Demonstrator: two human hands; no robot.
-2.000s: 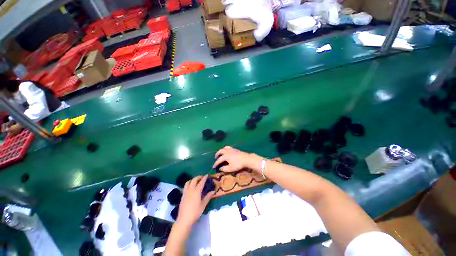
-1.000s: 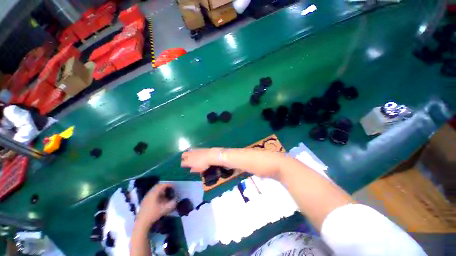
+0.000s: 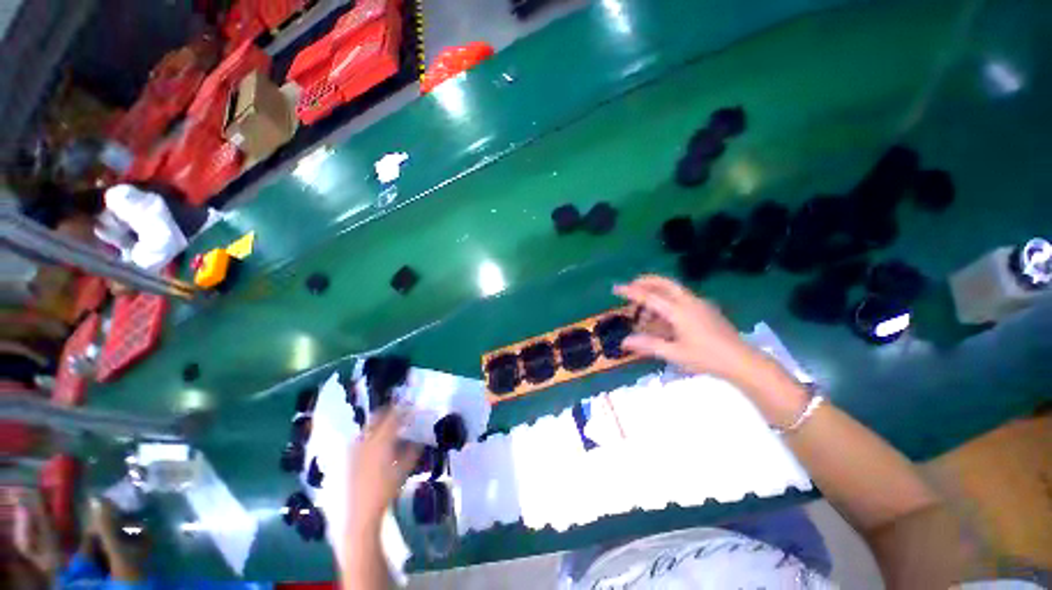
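The orange-brown jig [image 3: 494,362] lies on the green bench with several black parts [image 3: 541,361] in its recesses. My right hand [image 3: 681,326] is over the jig's right end, fingers bent at the rightmost part; whether it grips that part is unclear. My left hand [image 3: 381,467] is blurred over the left white sheets, among black parts; what it holds cannot be told. White scalloped sheets [image 3: 681,449] lie in front of the jig, with a small blue-and-white piece [image 3: 586,424] on them.
Loose black parts [image 3: 796,231] cluster beyond the jig at right, near a white block with a silver top [image 3: 994,284]. An orange-yellow tool [image 3: 212,269] is at far left. Another person's hands [image 3: 110,536] are at lower left. A carton [image 3: 1004,496] stands at right.
The jig now holds a row of black parts where recesses were bare. My right hand has moved from the jig's left part to its right end. The view has shifted.
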